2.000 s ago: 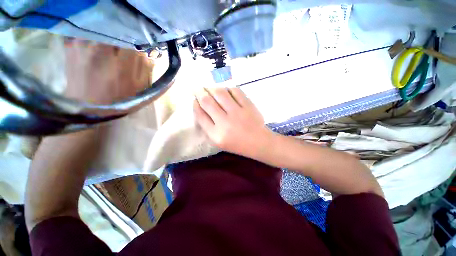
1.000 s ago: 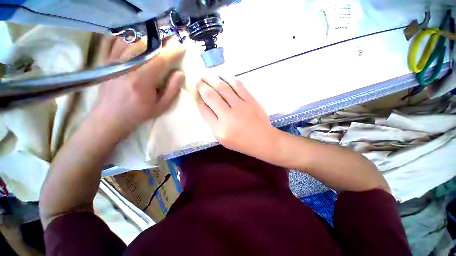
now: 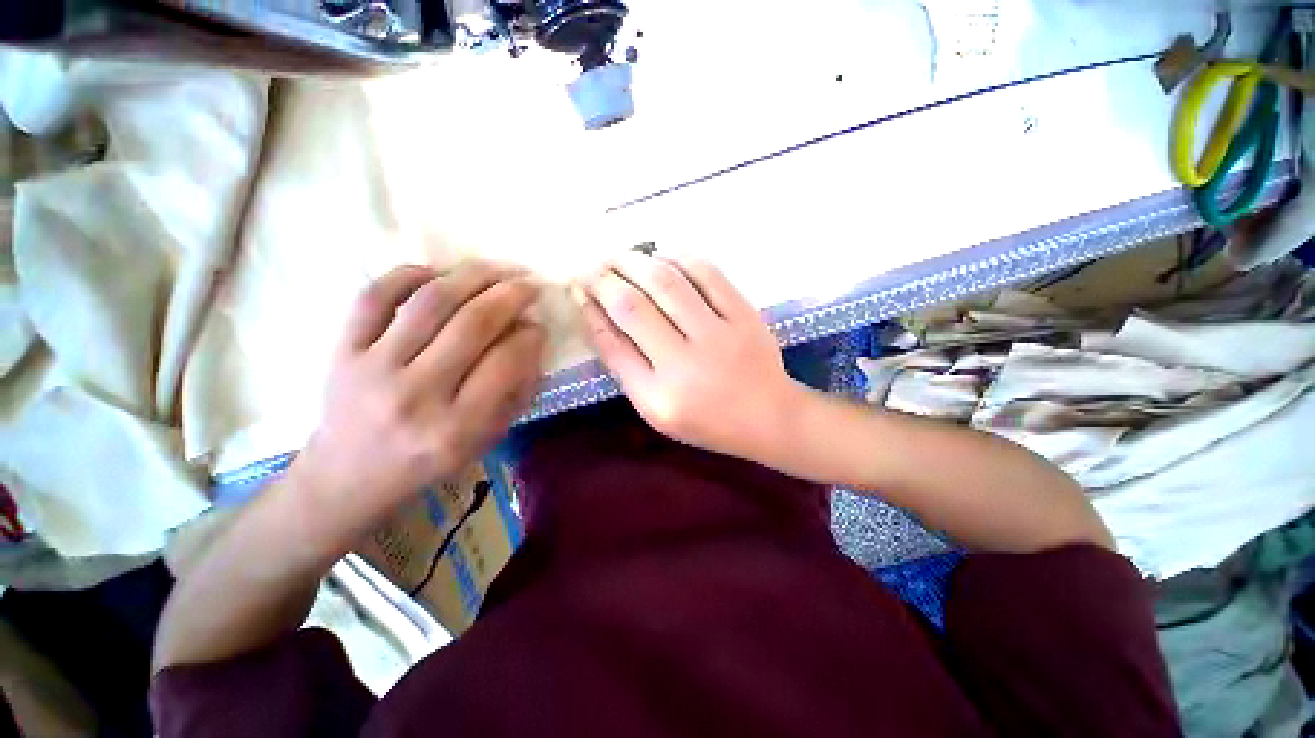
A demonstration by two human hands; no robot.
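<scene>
A cream fabric piece (image 3: pixel 310 188) lies on the machine bed, with large folds to the left. My left hand (image 3: pixel 440 368) is bent over its front edge, fingertips on the cloth near the table edge. My right hand (image 3: pixel 685 339) is just to the right, fingers close together and pinching the cloth edge between the two hands. The grey presser foot (image 3: pixel 600 95) is above and behind my hands, apart from them. The cloth strip between my fingers is overexposed and partly hidden.
Yellow and green loop handles (image 3: pixel 1223 137) hang at the table's right end. A marked strip (image 3: pixel 995 271) runs along the table front. Layered cut pieces (image 3: pixel 1067 382) lie lower right. A cardboard box (image 3: pixel 469 541) is below the table. A metal machine part (image 3: pixel 260 32) is at top left.
My left hand has come from the far left beside the needle area toward me and the table's front edge, with the cloth. My right hand has barely moved. The view has shifted, so the machine head sits higher.
</scene>
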